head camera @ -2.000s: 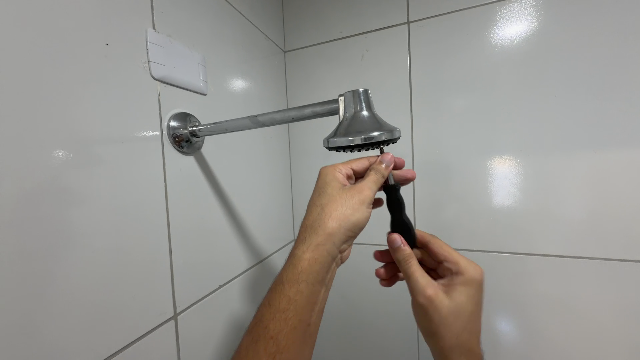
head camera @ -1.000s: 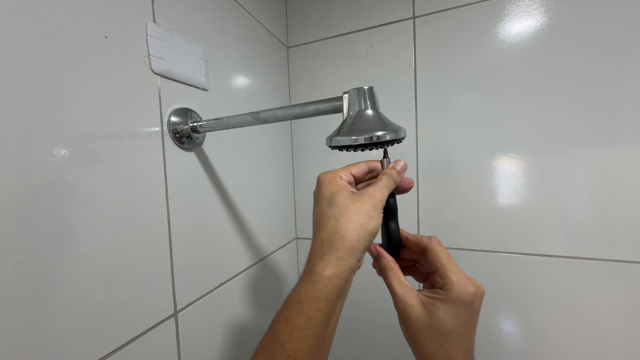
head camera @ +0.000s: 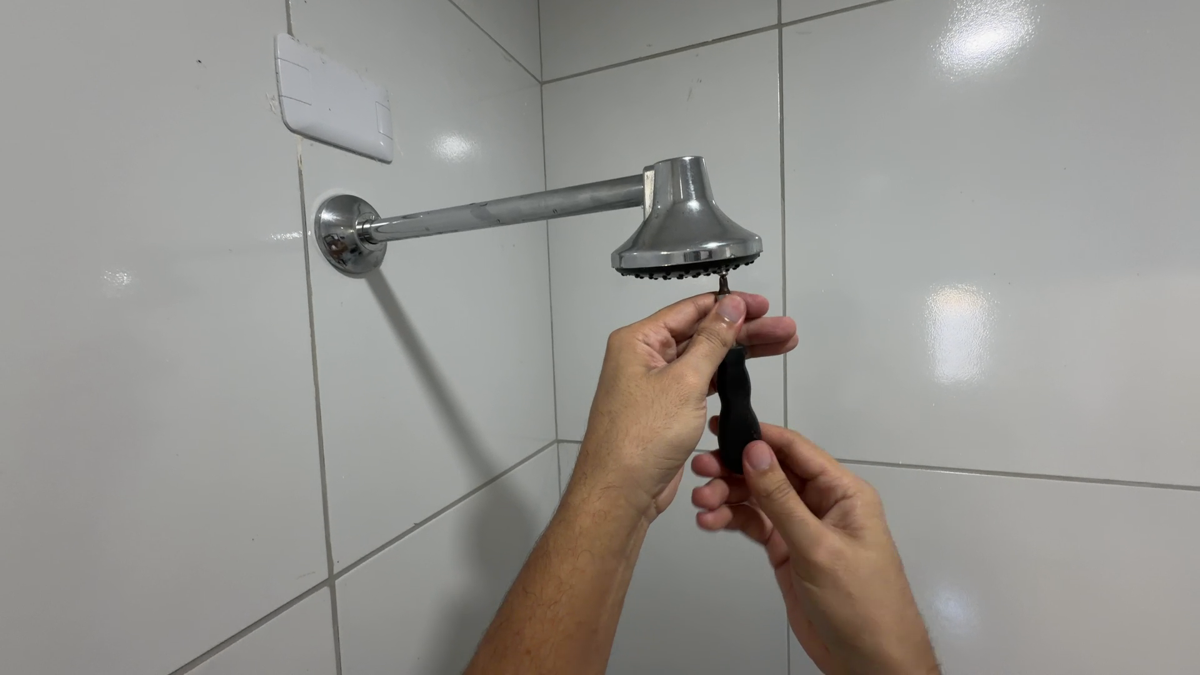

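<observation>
A chrome shower head (head camera: 687,220) is fixed to the end of a chrome shower arm (head camera: 511,208), its dark nozzle face pointing down. Below it a screwdriver with a black handle (head camera: 737,403) stands nearly upright, its tip at the underside of the nozzle face near the right; whether it sits in a screw I cannot tell. My left hand (head camera: 666,394) pinches the upper shank between thumb and forefinger, hiding part of it. Lower down, my right hand (head camera: 816,525) holds the butt of the handle between thumb and fingers.
The arm comes out of a round chrome flange (head camera: 350,235) on the left tiled wall. Above the flange is a white plastic cover plate (head camera: 334,98). Glossy white tiles (head camera: 984,216) form the right wall, which meets the left wall at a corner behind the arm.
The handle's lower end has swung to the right since one second ago, and my right hand's fingers have changed their hold on it. My left hand stays just under the shower head.
</observation>
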